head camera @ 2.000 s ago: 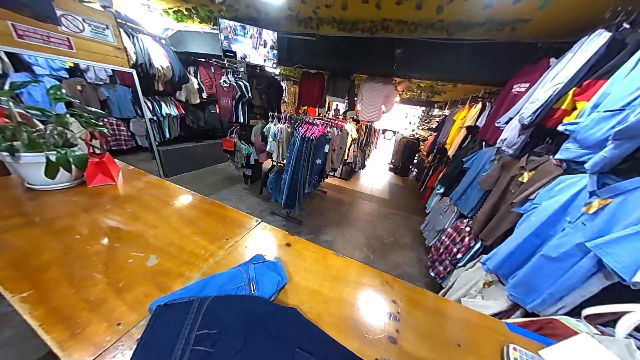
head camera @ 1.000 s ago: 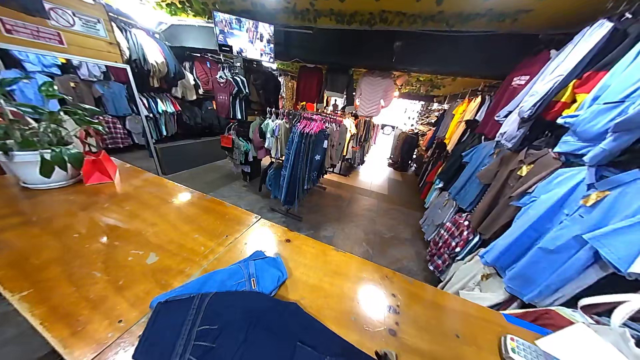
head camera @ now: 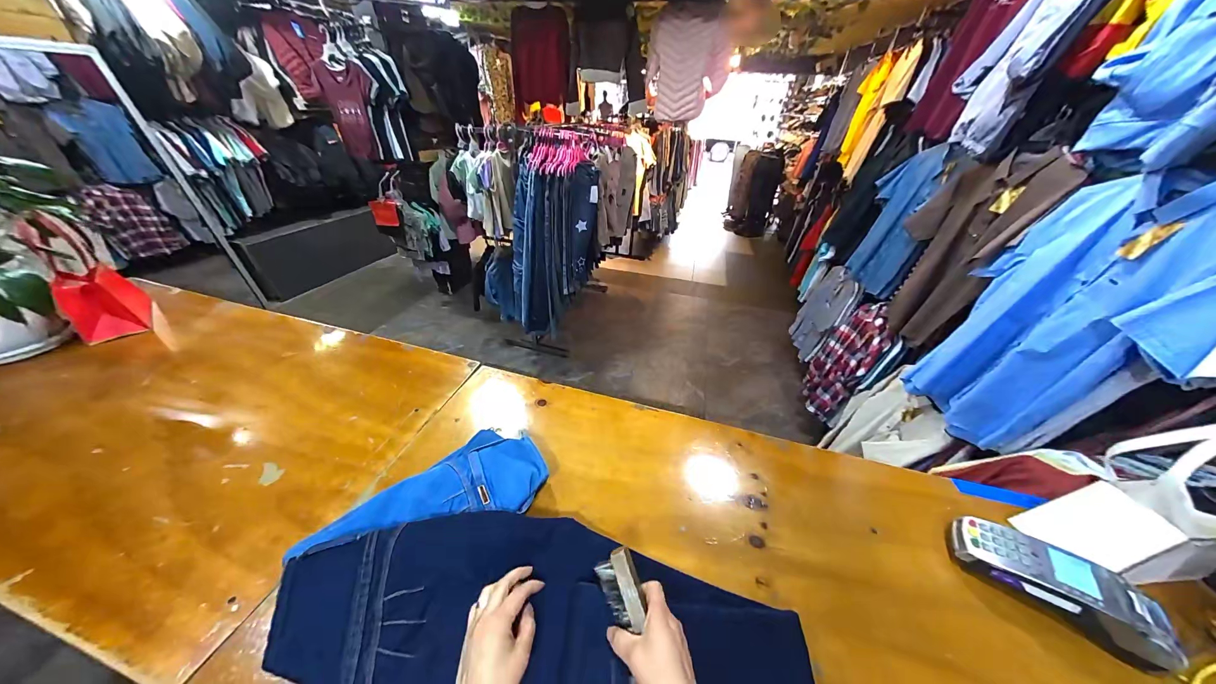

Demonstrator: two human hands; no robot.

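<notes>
Dark navy jeans [head camera: 427, 570] lie spread on the varnished wooden counter [head camera: 817, 532], over the top of a bright blue denim garment [head camera: 475, 475]. My left hand [head camera: 499, 622] rests palm down on the navy fabric, its fingers slightly apart and holding nothing. Just to its right, my right hand [head camera: 655, 636] grips a brush [head camera: 622, 589] with a wooden back, its bristles turned toward the jeans. Whether the bristles press on the cloth cannot be told.
A card payment terminal [head camera: 1054, 584], a white box [head camera: 1102, 532] and a white bag handle stand at the counter's right. At left are a red gift bag [head camera: 104, 304] and a potted plant [head camera: 28, 313]. Clothes racks [head camera: 560, 218] fill the shop beyond the counter.
Both my hands have come into view over the navy jeans, the right one with the brush. The view has tilted downward.
</notes>
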